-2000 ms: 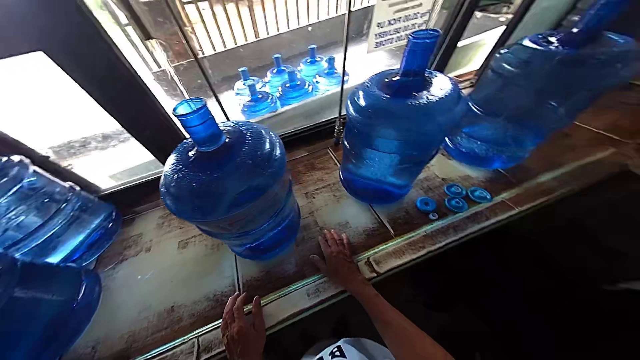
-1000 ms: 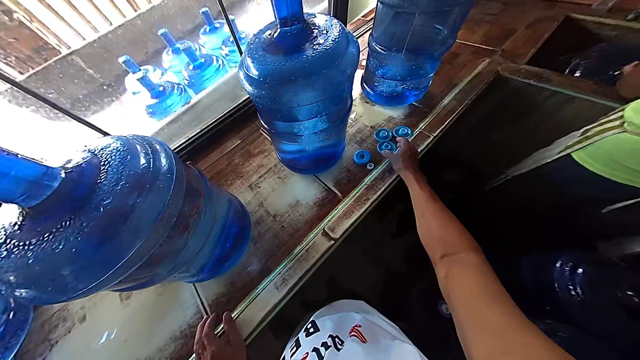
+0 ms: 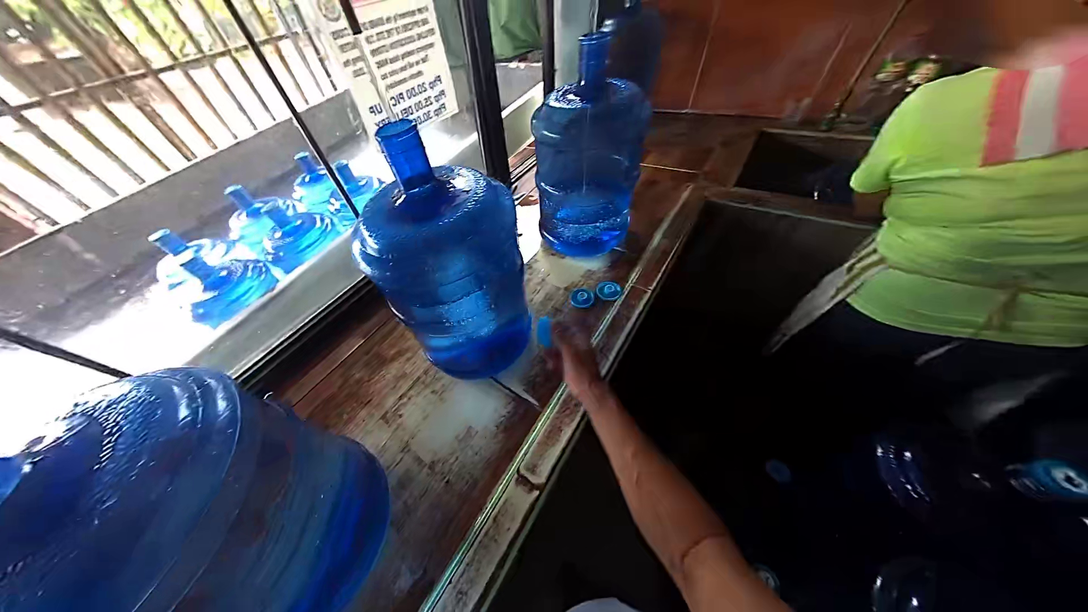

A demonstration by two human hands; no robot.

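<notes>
My right hand (image 3: pixel 576 357) is at the counter's front edge, its fingers on a blue plastic bottle cap (image 3: pixel 545 331); motion blurs the grip somewhat. Just beyond it, two more blue caps (image 3: pixel 594 295) lie on the tiled counter. A large blue water jug (image 3: pixel 446 272), open at the neck, stands left of the hand with a little water in the bottom. Another such jug (image 3: pixel 586 170) stands farther back, and a third (image 3: pixel 195 501) fills the lower left. My left hand is out of view.
A person in a yellow-green shirt (image 3: pixel 977 212) stands at the right beside a dark sunken basin (image 3: pixel 722 357). The counter's raised rim (image 3: pixel 544 442) runs along it. Behind window glass, several blue jugs (image 3: pixel 289 229) stand outside. More jugs (image 3: pixel 909 476) are dimly visible at lower right.
My right hand has moved from the counter edge to the caps, and one cap has left the group with it. My left hand has gone out of view. The view has swung right.
</notes>
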